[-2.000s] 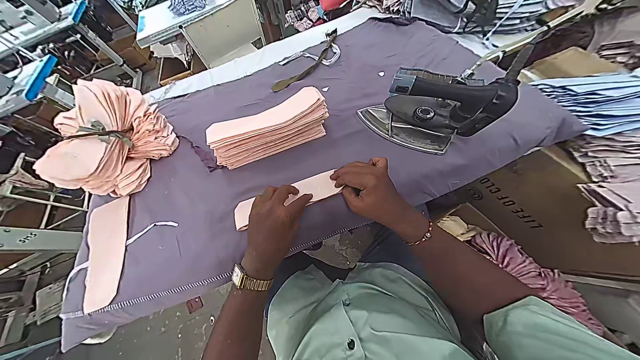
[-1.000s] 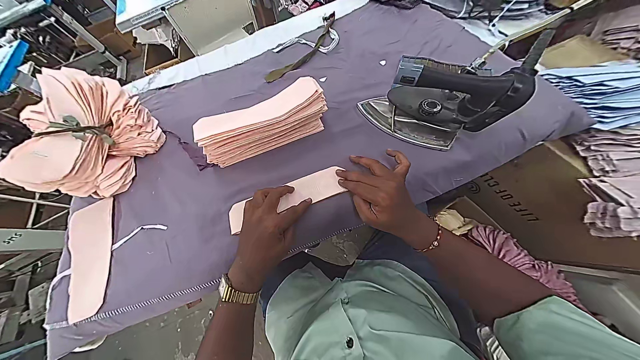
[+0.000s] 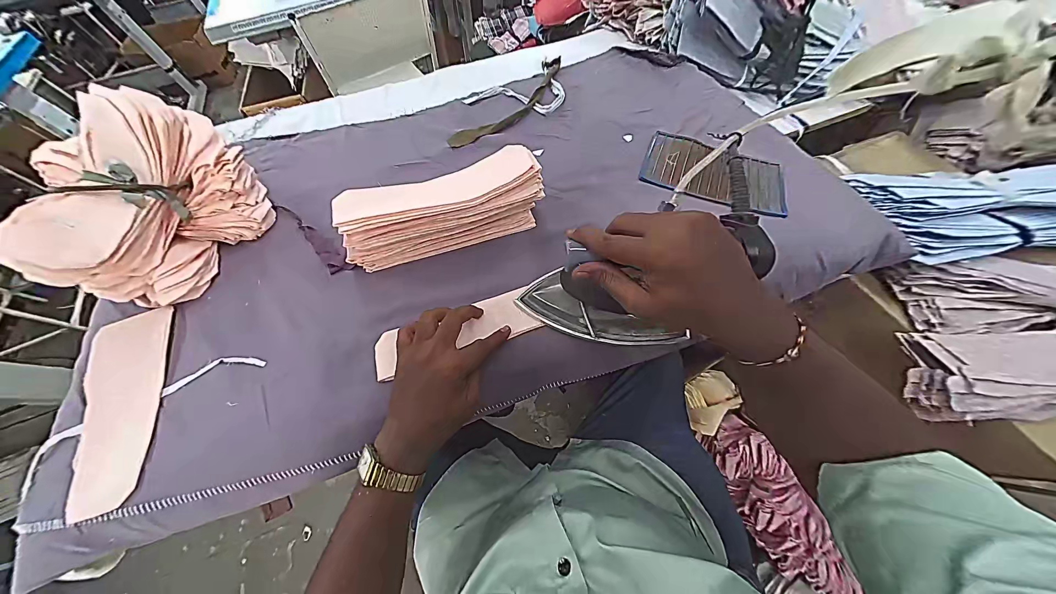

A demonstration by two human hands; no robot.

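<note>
My right hand (image 3: 676, 280) grips the handle of an electric iron (image 3: 598, 318), whose soleplate rests on the right end of a peach fabric strip (image 3: 495, 318). With spread fingers, my left hand (image 3: 441, 367) presses the strip's left part against the padded purple ironing surface (image 3: 297, 412). Behind the strip lies a neat stack of peach fabric pieces (image 3: 437, 206). A tied bundle of peach pieces (image 3: 148, 198) sits at the back left, and one flat peach piece (image 3: 124, 412) lies at the left edge.
A metal iron rest (image 3: 709, 173) stands behind the iron, near its cord (image 3: 767, 120). An olive fabric tie (image 3: 511, 111) and a white cord lie toward the back. Blue folded fabric (image 3: 957, 214) and mauve fabric stacks (image 3: 982, 363) are at the right.
My right hand has left the strip and taken hold of the iron. The iron has moved left from its rest onto the strip. My left hand stays on the strip's left part.
</note>
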